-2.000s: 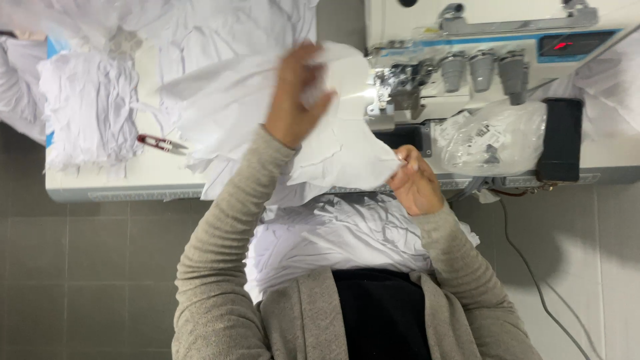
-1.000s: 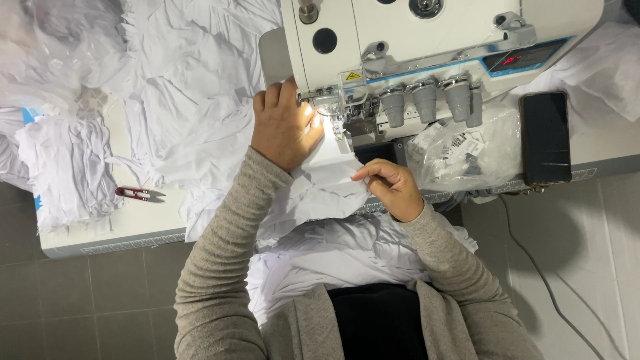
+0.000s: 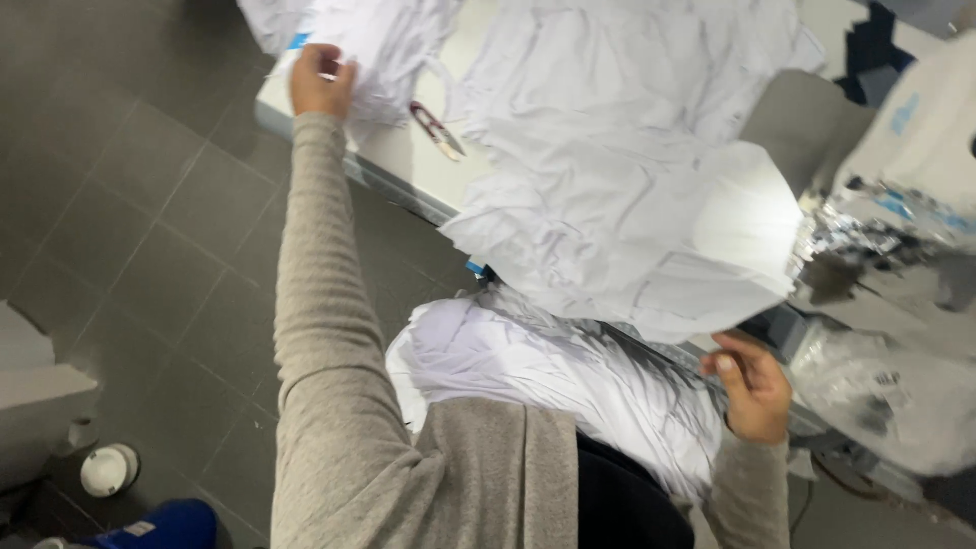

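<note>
My left hand [image 3: 323, 82] is at the near edge of a stack of white fabric pieces [image 3: 389, 69] at the table's left end, thumb and fingers curled; whether it pinches a piece cannot be told. A large white cloth [image 3: 602, 229] lies bunched across the table, its right edge at the needle area of a sewing machine [image 3: 846, 221]. My right hand [image 3: 751, 389] hovers just below that cloth's near right edge, fingers bent and apart, holding nothing. Thread snips [image 3: 436, 131] with dark red handles lie between the stack and the cloth.
More white fabric [image 3: 549, 366] lies heaped on my lap. A clear plastic bag [image 3: 877, 389] is beside the machine at right. The table's front edge [image 3: 404, 187] runs diagonally. On the tiled floor at lower left are a white round container [image 3: 109, 469] and a blue object [image 3: 164, 526].
My left hand has left the cloth at the machine and moved left to the fabric stack. My right hand has let go of the cloth's edge. The view has swung strongly to the left.
</note>
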